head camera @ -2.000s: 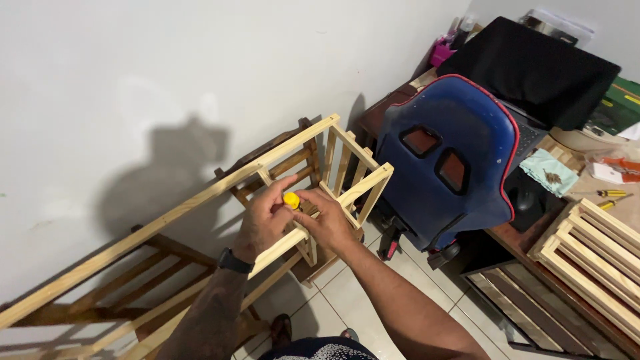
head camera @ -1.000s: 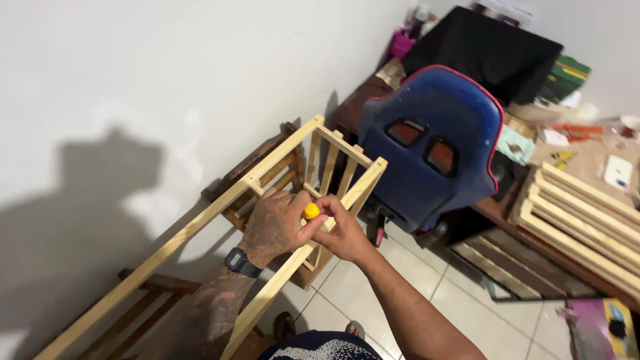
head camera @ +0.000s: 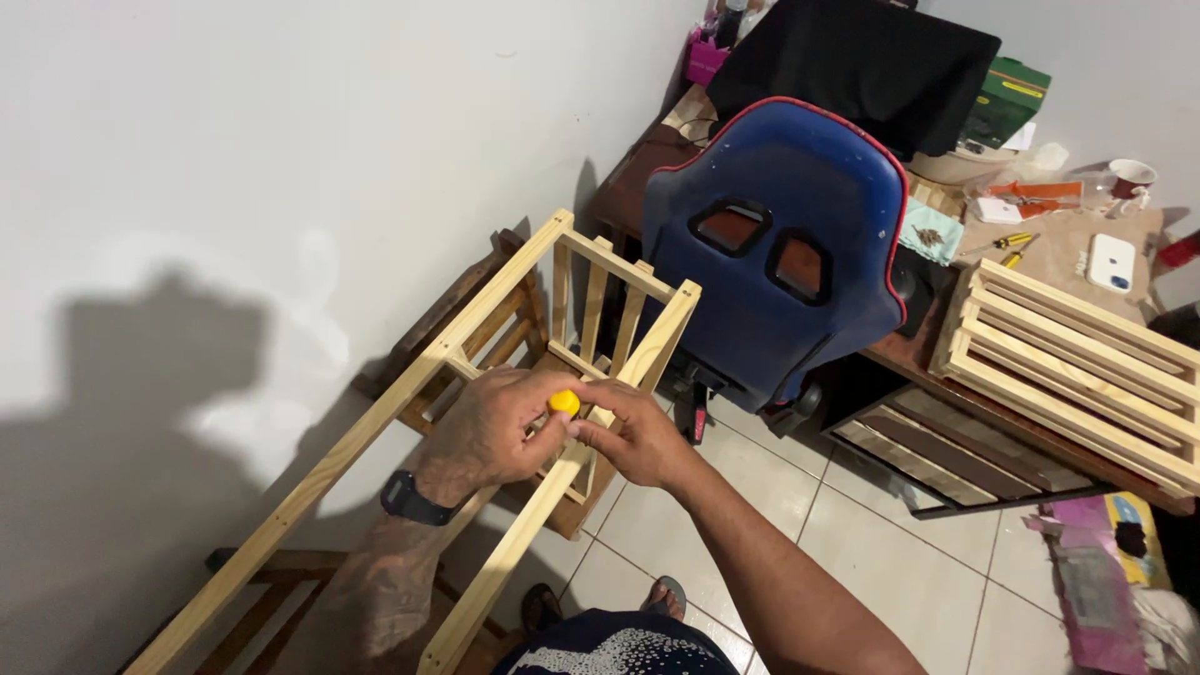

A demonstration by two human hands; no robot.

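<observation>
A long pale wooden frame with slats (head camera: 553,483) rests across dark wooden chairs. Over its near rail, my left hand (head camera: 497,422), with a black watch on the wrist, is closed around a tool with a yellow handle (head camera: 563,403); only the rounded end of the handle shows, pointing up. My right hand (head camera: 628,431) is beside it, thumb and fingers close against the same handle and the rail. The tool's tip and whatever it touches are hidden under my hands.
A blue gaming chair (head camera: 787,225) stands beyond the frame. On the desk at right lie a slatted wooden piece (head camera: 1078,366), yellow-handled screwdrivers (head camera: 1017,248), a phone (head camera: 1111,262) and a cloth (head camera: 928,234) with small metal parts. A wooden chair (head camera: 506,319) is against the wall.
Both hands stay at the yellow handle on the frame. My left hand has closed further around it since the oldest frame. The view has shifted.
</observation>
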